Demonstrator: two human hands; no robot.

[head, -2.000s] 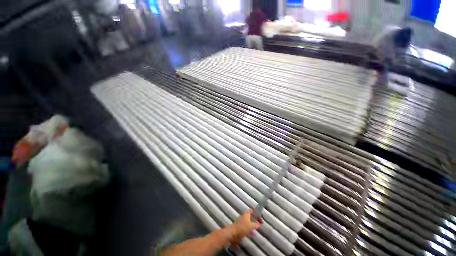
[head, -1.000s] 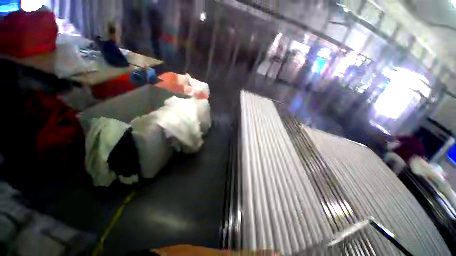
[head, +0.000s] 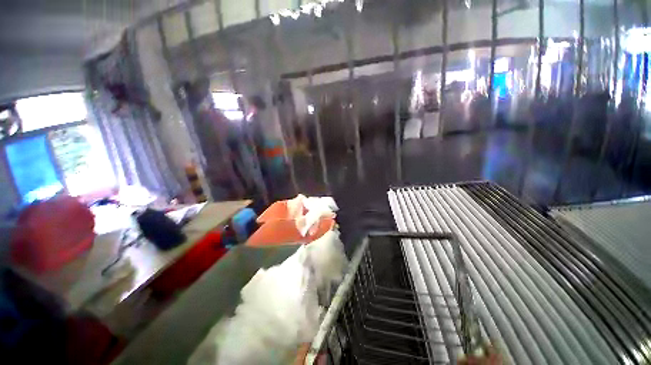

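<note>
A silver rectangular frame [head: 342,299] with thin wires across it is held up at the lower middle, tilted away from me. The dark floor and the white covering [head: 492,285] on the tubes show through it. My left hand [head: 305,354] is at the frame's lower left bar, mostly cut off by the bottom edge. My right hand [head: 484,355] is at its lower right side, blurred and cut off too. Both appear closed on the frame. The white covering lies in long parallel ridges on the right.
Bare metal tubes [head: 532,232] lie right of the covering, with another white-covered rack [head: 614,228] beyond. On the left are a large grey bin [head: 193,303] with white cloth [head: 275,303] over its side, orange containers [head: 285,232] and a side table [head: 214,221]. Blurred people [head: 221,142] stand behind.
The view has swung left and up, away from the racks. The frame has risen into the lower middle, now upright before me. My right hand now shows at its right side.
</note>
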